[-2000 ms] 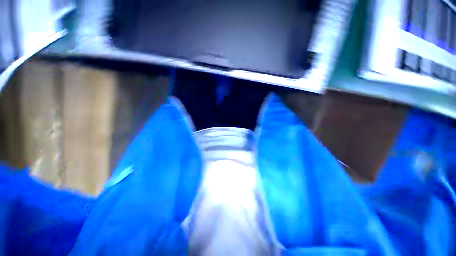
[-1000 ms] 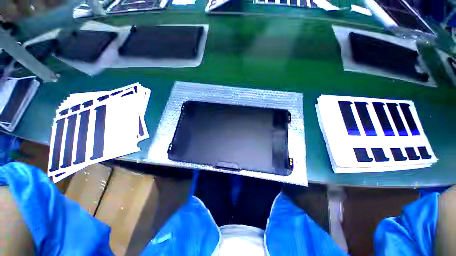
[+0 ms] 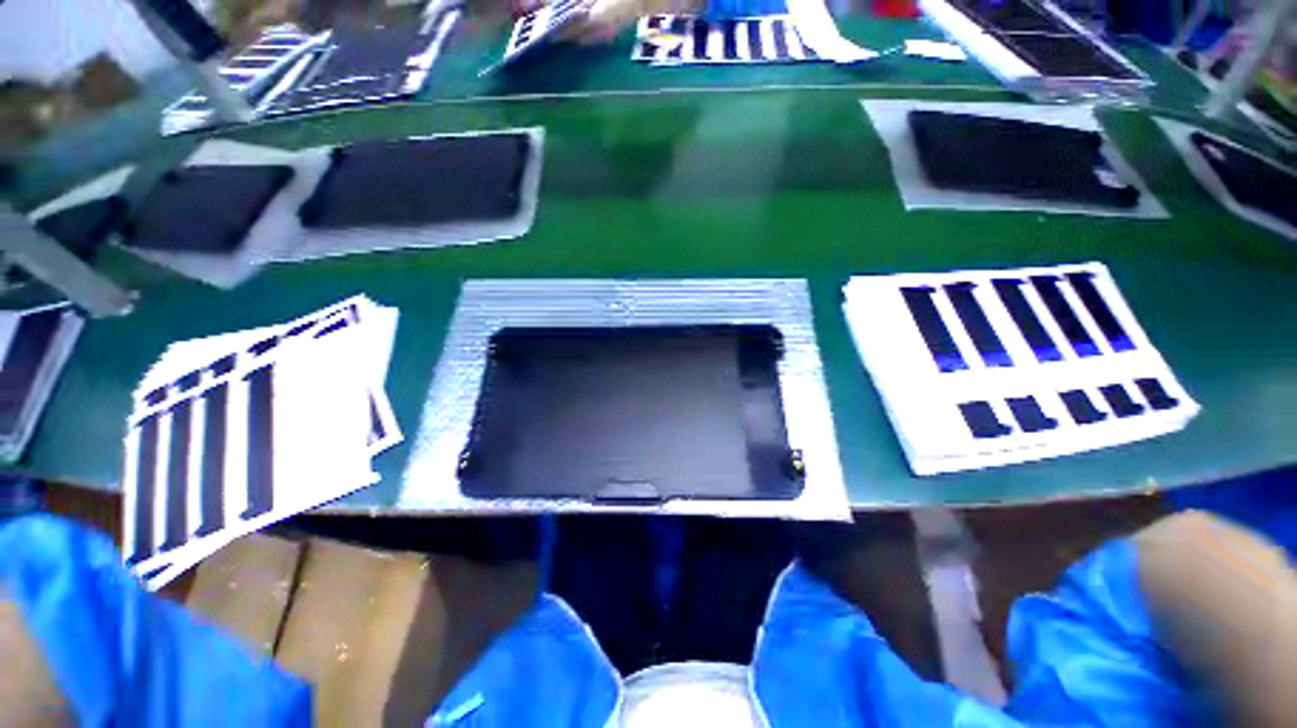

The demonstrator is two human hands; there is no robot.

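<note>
A black panel unit [image 3: 626, 415] lies flat on silvery bubble wrap [image 3: 818, 427] at the bench's near edge. It has a darker band at its right end and a small tab on its near edge. Fanned left-hand sticker sheets [image 3: 320, 413] with long black bars lie left of it. A neater stack of right-hand sticker sheets [image 3: 939, 427] lies to the right, with blue-ended bars above short black pieces. Only bare skin beyond my blue sleeves shows at the lower left and right edges, blurred on the right. Neither hand itself is in view.
More black panels lie on pale sheets farther back, at left [image 3: 420, 181] and right [image 3: 1010, 154]. Other sticker sheets [image 3: 726, 40] lie across the green bench [image 3: 683, 185]. Metal posts stand at left [image 3: 64, 263] and far right. Brown cardboard boxes [image 3: 349, 626] are below the bench edge.
The view has lifted from my lap to the bench, then shifted slightly. The right forearm now reaches farther into view at the lower right. The panel still lies on the bubble wrap.
</note>
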